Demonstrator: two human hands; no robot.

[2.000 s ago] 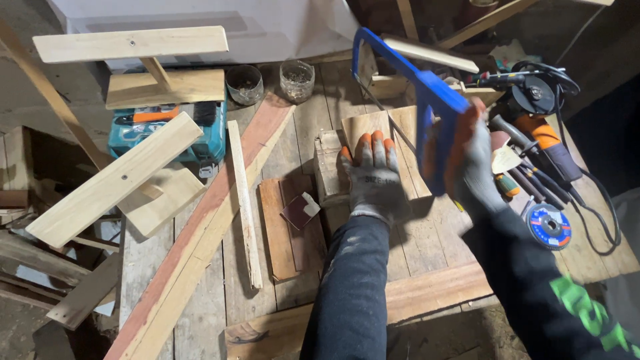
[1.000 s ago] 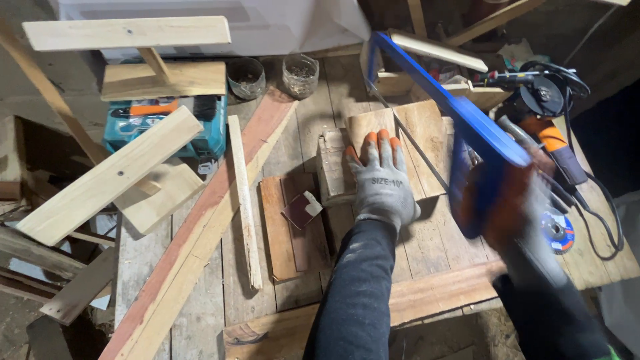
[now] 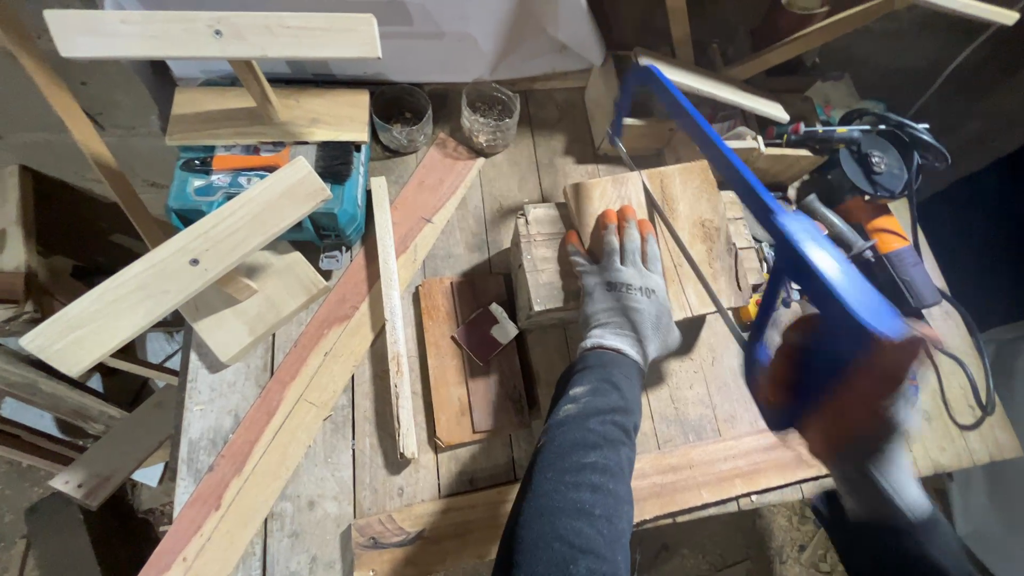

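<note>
A blue-framed hacksaw (image 3: 720,172) is held by its handle in my right hand (image 3: 840,392), which is blurred and gloved. Its thin blade slants across a light wooden board (image 3: 696,216). On the part of that board left of the blade, my left hand (image 3: 624,292) lies flat in a grey glove with orange fingertips, fingers slightly apart. The board rests on a rough wooden block (image 3: 544,260), which shows at its left side. How deep the blade sits in the wood cannot be told.
An angle grinder (image 3: 888,232) with its cord lies at the right. Left of the hands are a brown board (image 3: 444,360), a sandpaper piece (image 3: 486,332), a narrow strip (image 3: 394,320) and a long reddish plank (image 3: 320,352). Two cut plastic cups (image 3: 490,120) and a teal case (image 3: 264,196) stand farther back.
The hacksaw and my right hand have moved against the board, with the blade now lying across it at a changed slant. My left hand has stayed on the board.
</note>
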